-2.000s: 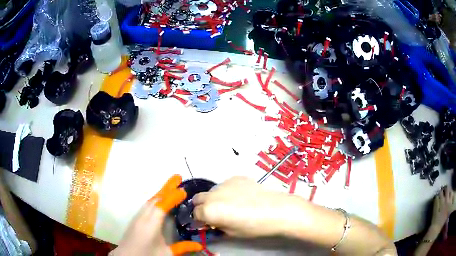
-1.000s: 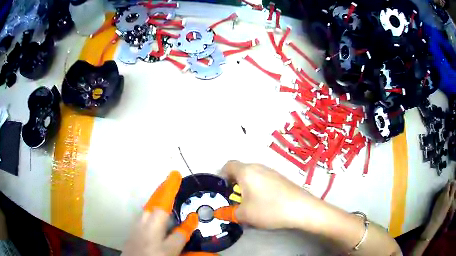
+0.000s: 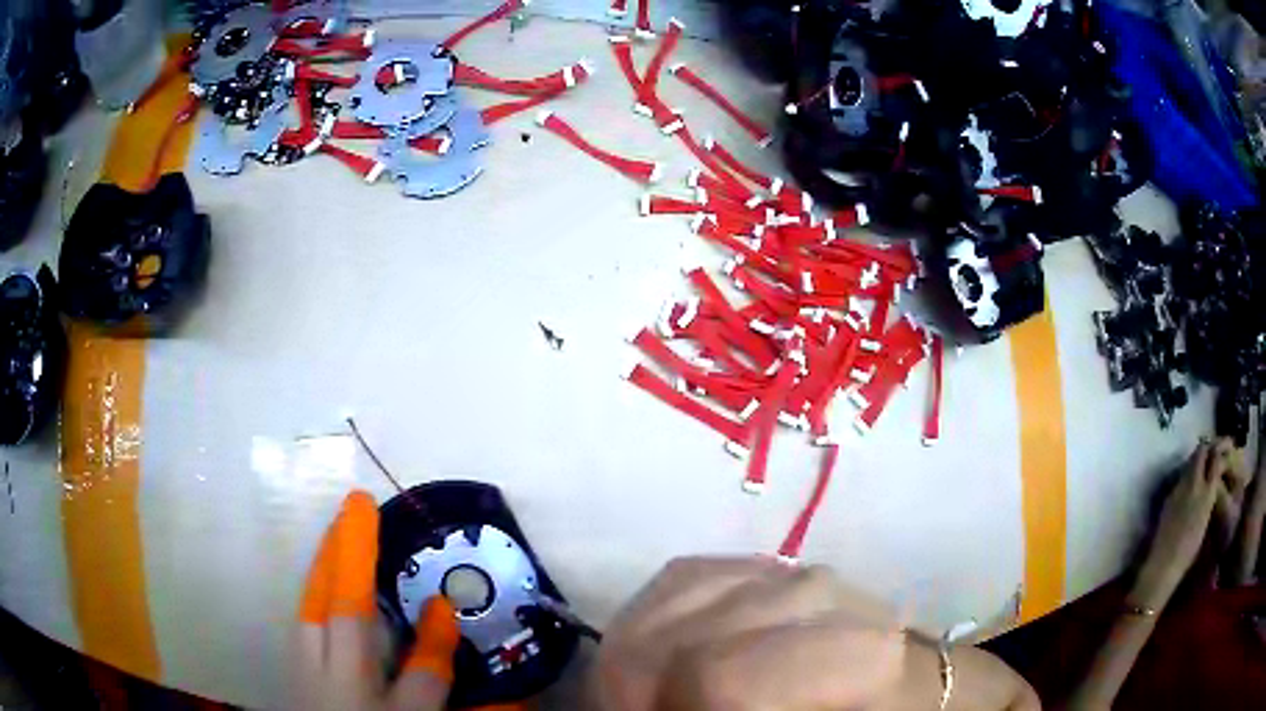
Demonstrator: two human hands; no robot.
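Note:
A black plastic housing (image 3: pixel 479 507) lies near the bench's front edge. A silver-white round circuit board (image 3: pixel 512 570) with a centre hole sits in it, and a thin wire (image 3: pixel 372 453) sticks out at its upper left. My left hand (image 3: pixel 358 618), with orange finger cots, grips the housing's left side, its thumb on the board. My right hand (image 3: pixel 736 632) is blurred, right of the housing. A thin dark shaft, apparently the screwdriver (image 3: pixel 569 620), runs from it to the board's right edge; the handle is hidden.
Red connector leads (image 3: pixel 798 320) lie in a loose pile mid-bench. Loose boards (image 3: pixel 403 86) lie at upper left, and housings (image 3: pixel 139 257) at far left. More housings (image 3: pixel 889 153) are heaped at rear right, small black parts (image 3: pixel 1152 333) beyond. Another person's hands (image 3: pixel 1201 493) rest at right.
My right fingers have left the board, and the shaft now reaches its right edge. My left thumb stays on the board. The view has shifted, so the bench items appear further left.

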